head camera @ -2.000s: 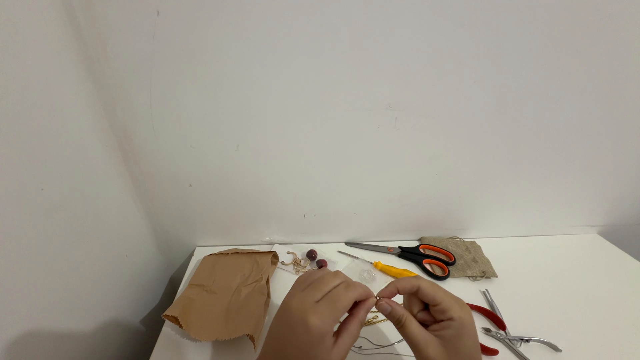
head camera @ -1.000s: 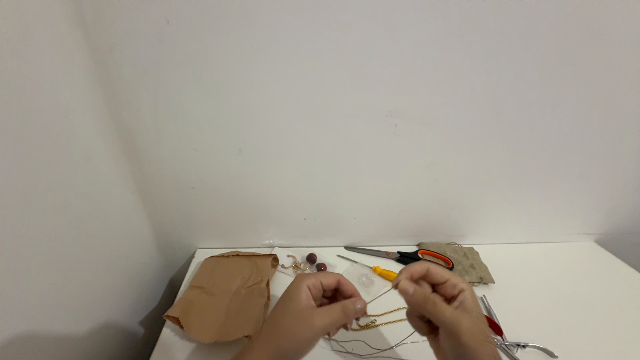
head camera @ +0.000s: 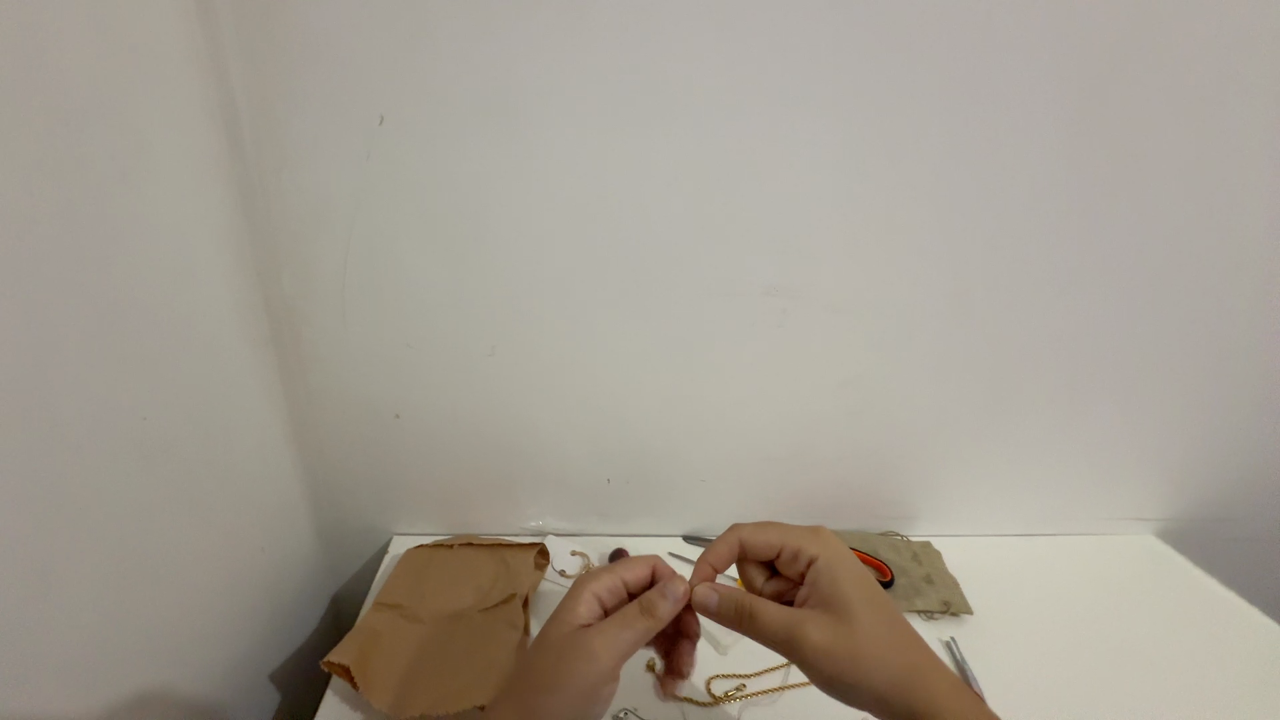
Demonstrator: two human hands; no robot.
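Note:
My left hand (head camera: 620,635) and my right hand (head camera: 790,610) are raised over the white table, fingertips almost touching. Each pinches thumb against forefinger; a thin dark cord seems to run between them, though it is barely visible now. Below them a gold-coloured chain (head camera: 755,690) with a clasp lies on the table. Behind my left hand are a gold-coloured open hoop (head camera: 573,565) and a dark red bead (head camera: 619,554). Scissors with black and orange handles (head camera: 875,567) are partly hidden behind my right hand, as is a thin metal shaft (head camera: 690,560).
A crumpled brown paper bag (head camera: 440,625) covers the table's left side. A grey-green cloth pouch (head camera: 925,575) lies at the back right. Metal tool tips (head camera: 960,665) show right of my right wrist. The white wall (head camera: 700,300) rises behind the table (head camera: 1100,620).
A second ago my hands were apart with a cord stretched between them; now their fingertips have come together. The gold chain shows more plainly below them.

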